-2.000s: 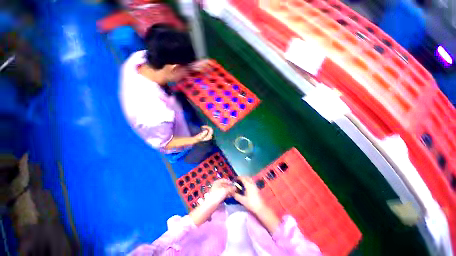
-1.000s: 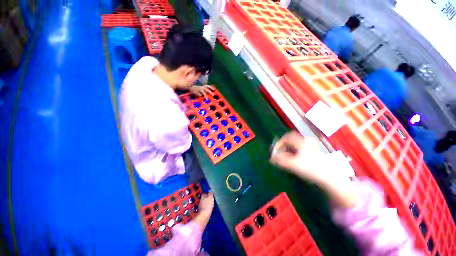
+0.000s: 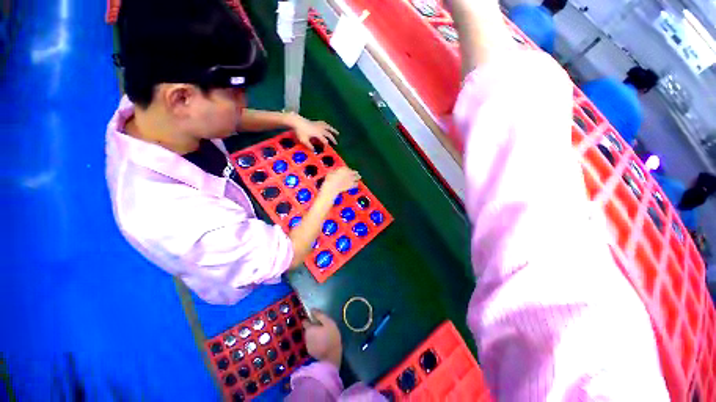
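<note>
My left hand (image 3: 322, 338) is at the bench edge, beside the right side of a red small-pocket tray (image 3: 259, 345) full of round watch bodies. Its fingers are partly hidden, and I cannot tell if it holds anything. My right arm (image 3: 534, 157) stretches up over the shelf; the hand is cut off by the top edge. A large red-orange tray (image 3: 447, 369) lies at the bottom, partly hidden by my sleeve, with a few dark watch bodies (image 3: 428, 360) in its visible pockets.
A coworker in a pink smock (image 3: 188, 204) sits ahead on the left, both hands over a red tray (image 3: 314, 271) of dark and blue-lit watches. A tape roll (image 3: 358, 314) and a blue marker pen (image 3: 378, 330) lie on the green bench. Red trays (image 3: 628, 228) fill the shelf at right.
My right hand has moved up from over the bench, out past the top edge, and my arm now covers part of the shelf. My left hand stays by the small-pocket tray. The view has shifted.
</note>
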